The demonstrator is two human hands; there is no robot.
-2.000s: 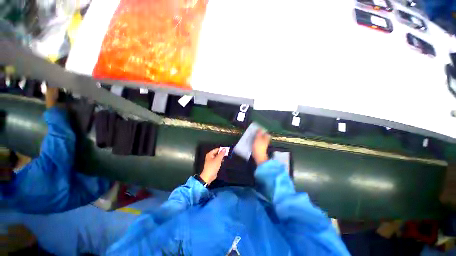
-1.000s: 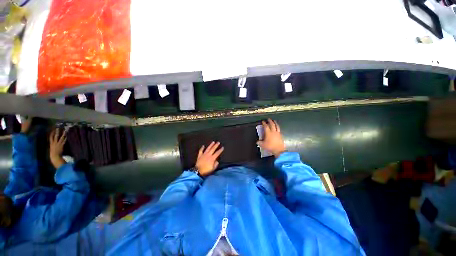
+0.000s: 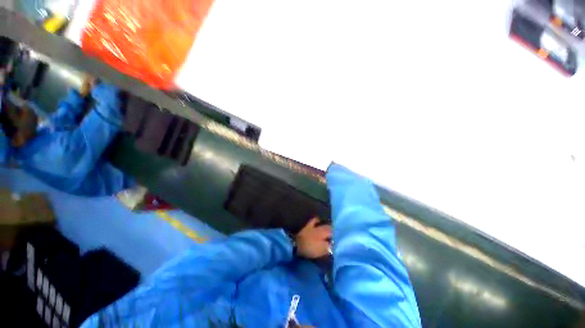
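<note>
The black compartment tray (image 3: 272, 197) lies at a slant on the dark green line surface in front of me. My left hand (image 3: 313, 239) is at the tray's near right part, its fingers partly hidden by my right sleeve; I cannot tell whether it holds anything. My right forearm reaches forward to the edge of the white shelf. My right hand is out of sight, hidden beneath the shelf edge.
The white shelf (image 3: 359, 83) spans the top, with a red-orange plastic bag (image 3: 144, 38) and handheld devices (image 3: 544, 41). Stacked black trays (image 3: 158, 130) stand near a neighbouring worker in blue (image 3: 83, 144). Black trays with pale grey pieces (image 3: 51, 296) are on the floor at lower left.
My left hand has moved from the tray's left part to its right part. My right arm has gone from the tray to the shelf edge. The view has turned and tilted.
</note>
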